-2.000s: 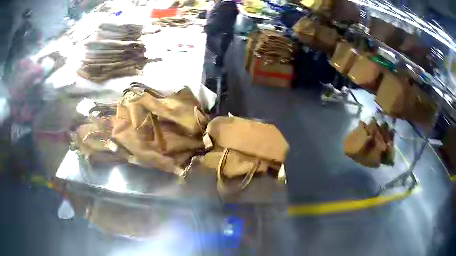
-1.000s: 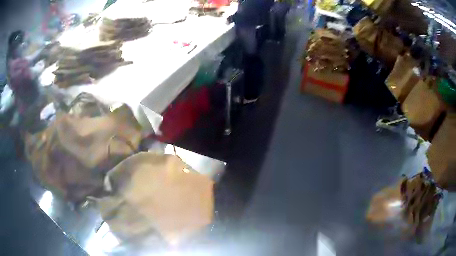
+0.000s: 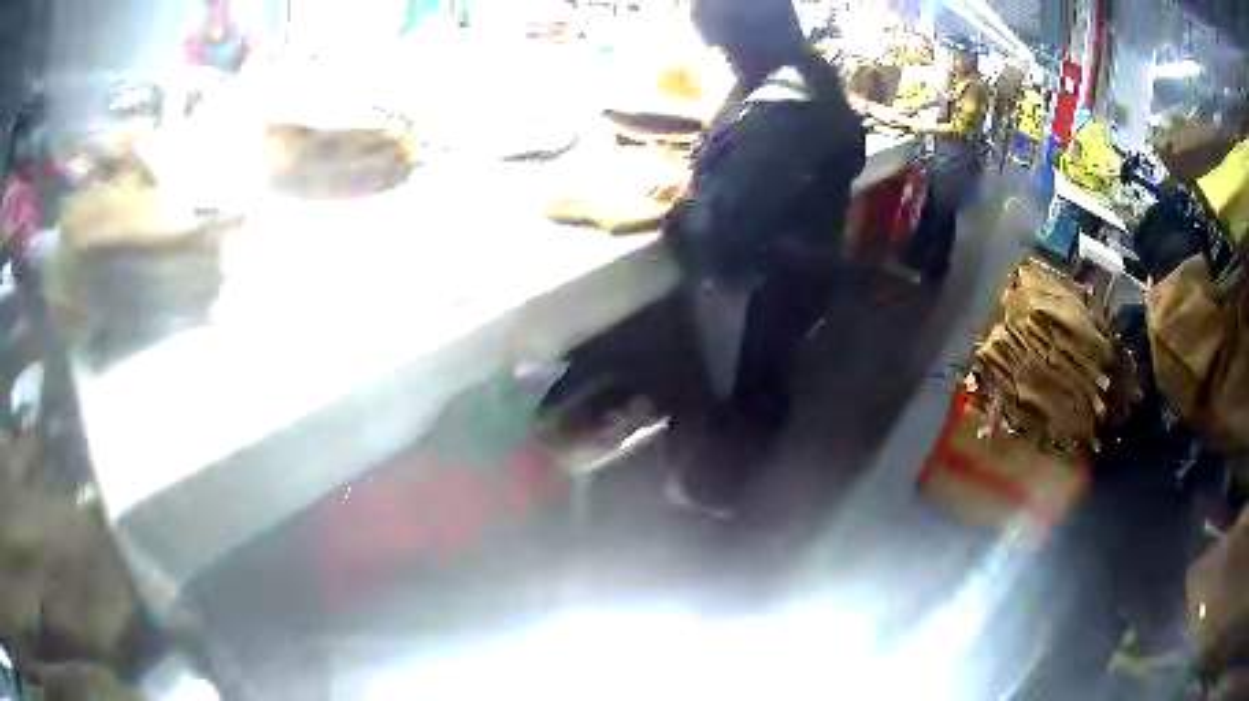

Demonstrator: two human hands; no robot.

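Note:
Neither of my hands shows in the head view. Nearest in front is the long white-topped table (image 3: 315, 370), overexposed and blurred. Stacks of flat brown handbags lie on it: one at the left (image 3: 144, 267) and one further back (image 3: 336, 160). Loose brown handbags (image 3: 55, 548) show at the lower left edge, blurred and cut off. A bright hazy glare covers the bottom of the picture and hides what is there.
A person in dark clothes (image 3: 767, 206) stands at the table's right side. Another person in yellow (image 3: 959, 123) is further back. A carton with a red stripe (image 3: 993, 473) holds piled brown handbags (image 3: 1048, 356) at the right. Blurred red and green things (image 3: 425, 514) are under the table.
The view has turned and moved forward along the table. The near handbag pile has shifted to the lower left edge, and the person in dark clothes and the carton appear larger.

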